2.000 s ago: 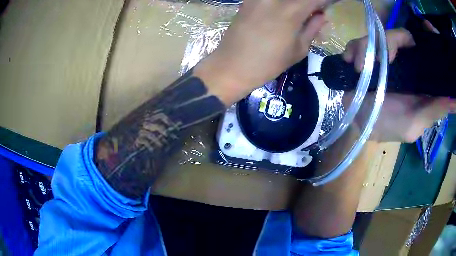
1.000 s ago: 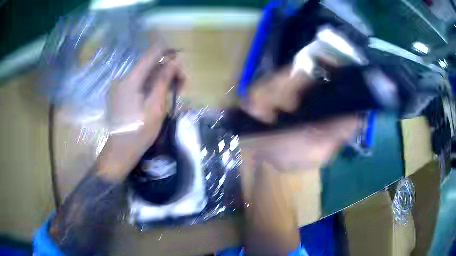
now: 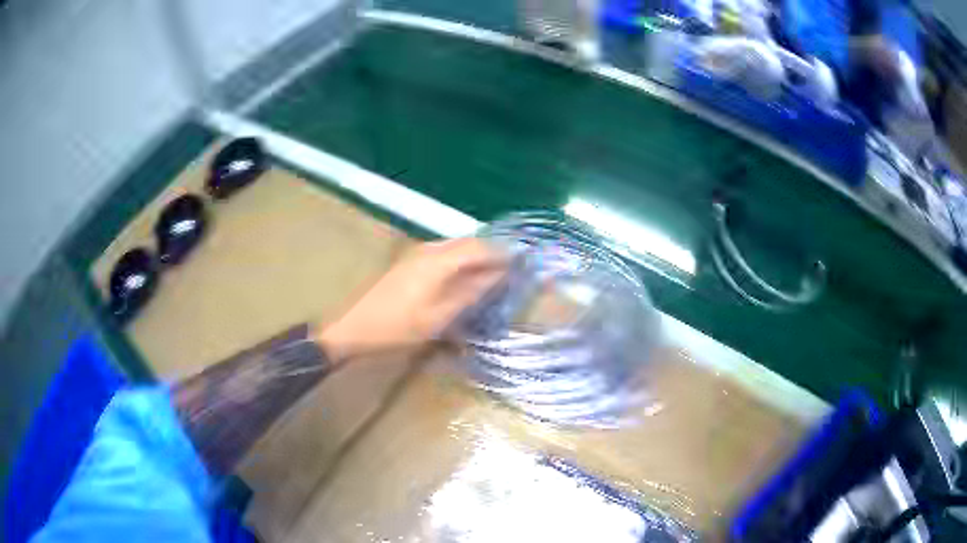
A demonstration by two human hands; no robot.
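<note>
My left hand reaches in from the left, fingers curled at the left side of the clear cord coil. The fingers look closed on the coil; blur hides the exact grip. A dark patch shows under the fingers, too blurred to name. The coil is a loose ring of clear cord over the brown cardboard, near the bench's back rail. The white fixture shows as a bright, glaring shape at the bottom edge, partly cut off. My right hand and the screwdriver are not in view.
Three glossy black housings lie in a row on the cardboard at the left. A white rail borders the green surface behind. A blue-rimmed tray is at lower right. Blue containers stand at the far upper right.
The view has swung left and up. My left hand has moved from the housing's neck in the fixture to the cord coil. My right hand and the screwdriver have left the picture.
</note>
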